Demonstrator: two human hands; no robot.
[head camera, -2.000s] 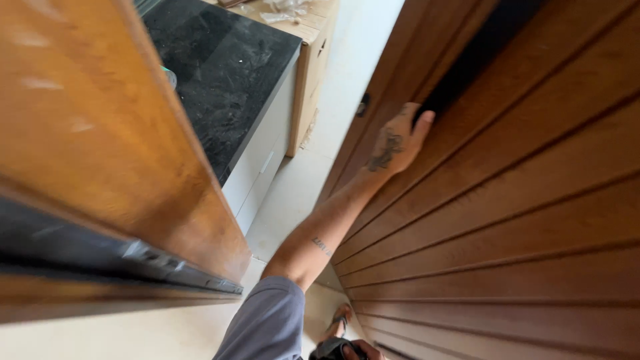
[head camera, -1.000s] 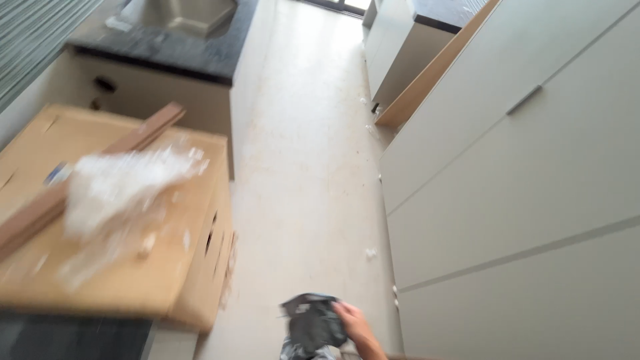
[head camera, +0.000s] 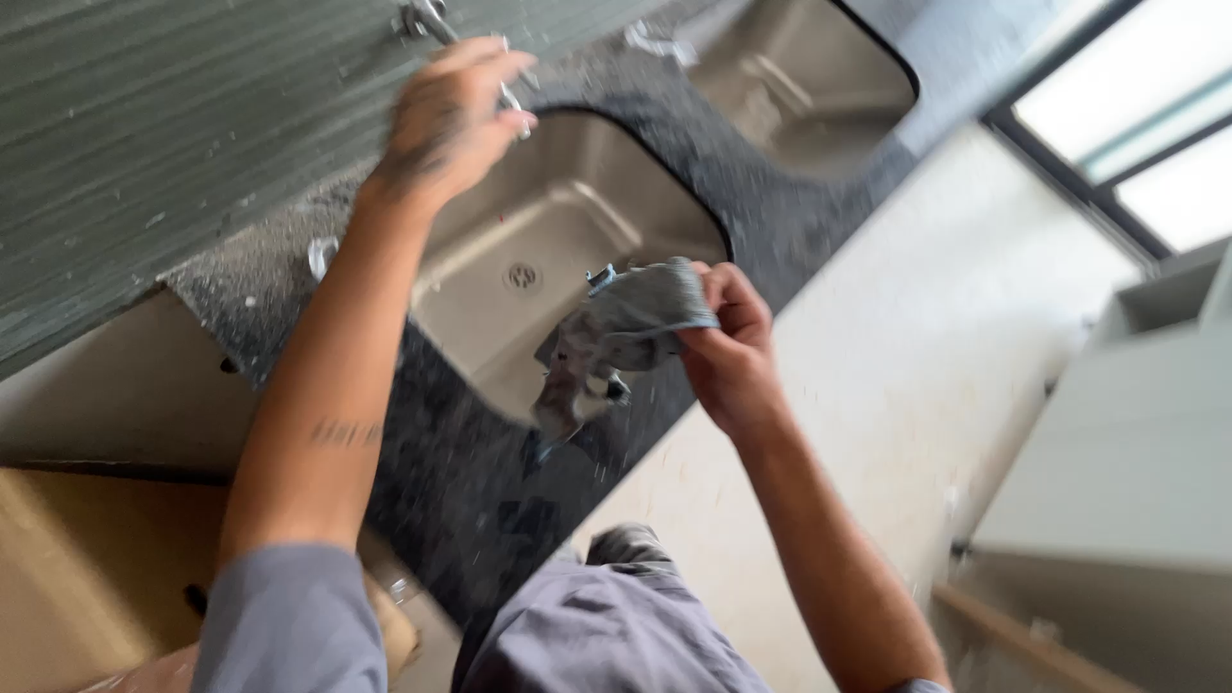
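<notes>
My left hand (head camera: 452, 125) is over the back edge of a stainless steel sink basin (head camera: 520, 226), beside a metal faucet (head camera: 423, 17). A shiny, blurred piece shows between its thumb and fingers; whether they grip it is unclear. Pinched in my right hand (head camera: 736, 351) is a crumpled, stained grey-blue cloth (head camera: 640, 308), which hangs over the basin's front rim. The basin has a round drain (head camera: 523, 278) and is set in a dark stone countertop (head camera: 452, 472).
A second sink basin (head camera: 818, 106) lies beyond the first. Bits of clear plastic (head camera: 322, 258) rest on the counter against a ribbed grey-green wall (head camera: 183, 125). A cardboard box (head camera: 87, 568) is at lower left, light cabinets (head camera: 1116, 443) are at right, and pale floor (head camera: 866, 318) runs between.
The view has swung to the sinks from the wooden door and then the passage. The crumpled cloth, low over the floor one second ago, is now over the basin. My left hand has come into view.
</notes>
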